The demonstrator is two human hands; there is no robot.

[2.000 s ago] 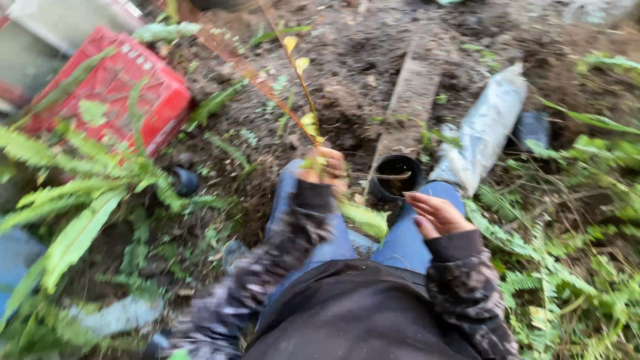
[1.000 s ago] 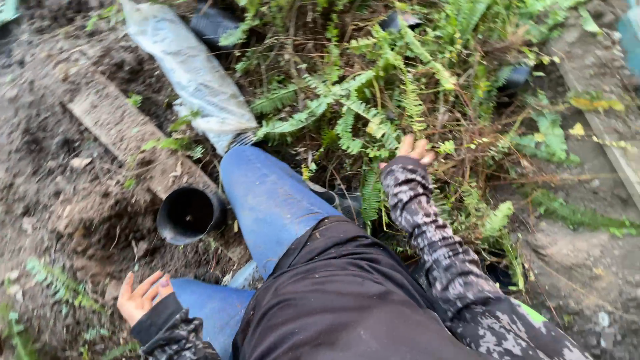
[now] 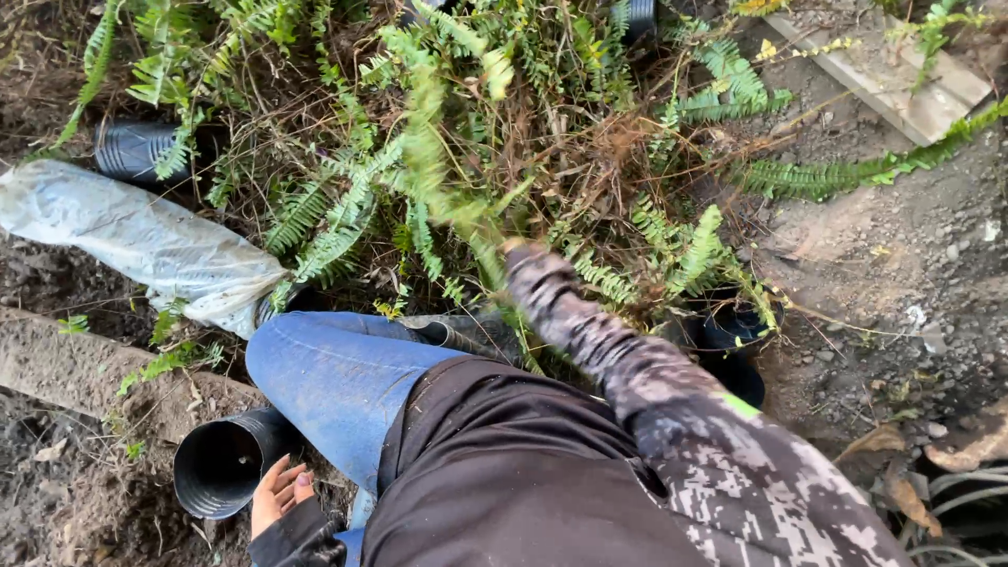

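Note:
My left hand (image 3: 280, 490) rests palm up, fingers apart and holding nothing, beside a black plastic plant pot (image 3: 228, 463) that lies tipped on the soil against my knee. My right arm reaches out to the fern heap (image 3: 551, 150); my right hand (image 3: 518, 249) is blurred and mostly hidden by its sleeve and the fronds, so its grip cannot be made out. A blurred fern frond (image 3: 429, 150) rises right by it. A whitish plastic sleeve (image 3: 150, 236) lies beyond my bent knee.
More black pots lie at the fern's edges, one at the upper left (image 3: 140, 151) and one on the right (image 3: 740, 323). A soil-covered wooden plank (image 3: 102, 366) runs along the left. Wooden boards (image 3: 898, 75) lie at the upper right, near gravelly ground (image 3: 882, 252).
Two seconds ago my left hand held a thin leafy stem; it is now free of it. My right hand has gone from near the pot into the ferns. The view has swung far to the right.

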